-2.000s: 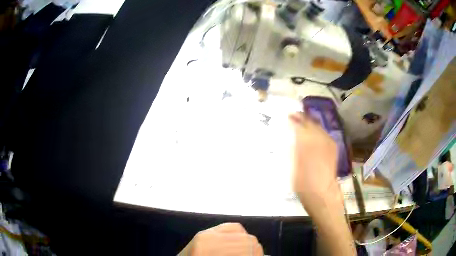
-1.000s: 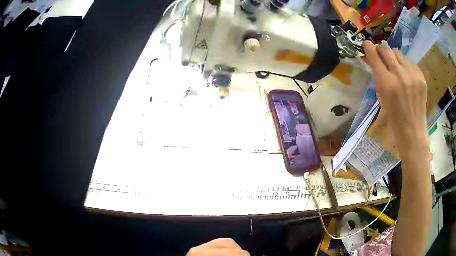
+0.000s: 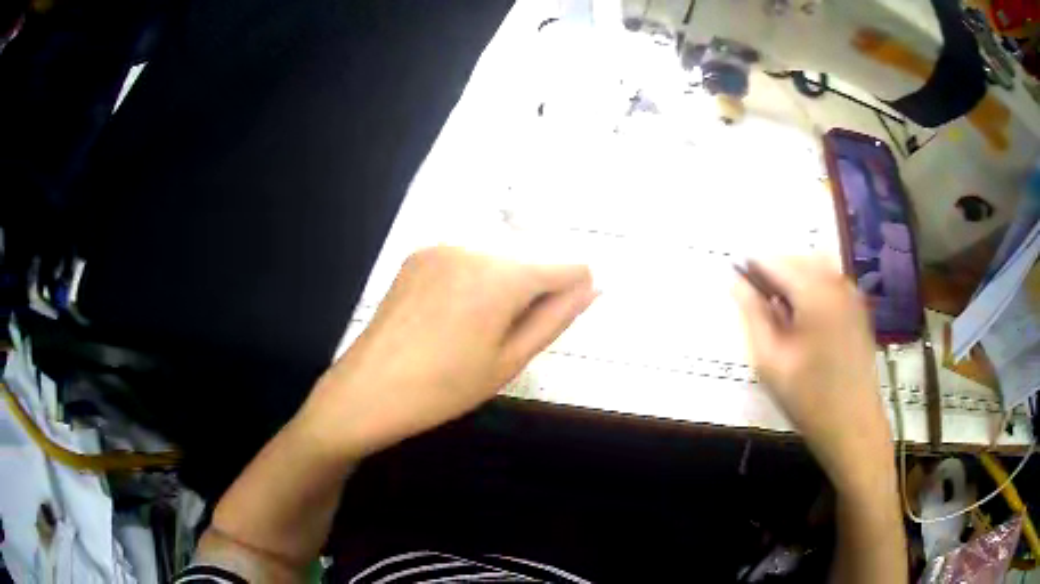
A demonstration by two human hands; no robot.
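Note:
My left hand [image 3: 456,331] is over the front of the white table [image 3: 661,297], thumb and forefinger pinched together near its middle; glare hides whether anything thin is between them. My right hand [image 3: 810,331] is blurred, left of the phone, with a small dark slim tool [image 3: 764,285], perhaps thread snips, in its fingers. The dark cloth [image 3: 262,171] covers the left side of the table. The presser foot area [image 3: 650,86] is lost in lamp glare at the top.
The off-white sewing machine head [image 3: 821,34] is at the top right. A phone [image 3: 876,234] in a dark red case lies right of my right hand, with a white cable [image 3: 901,445] from its lower end. Papers [image 3: 1004,297] are at the far right.
My right hand has come down from the machine's far right end to the table and now holds a small dark tool. My left hand has risen from the bottom edge onto the table. The view has shifted.

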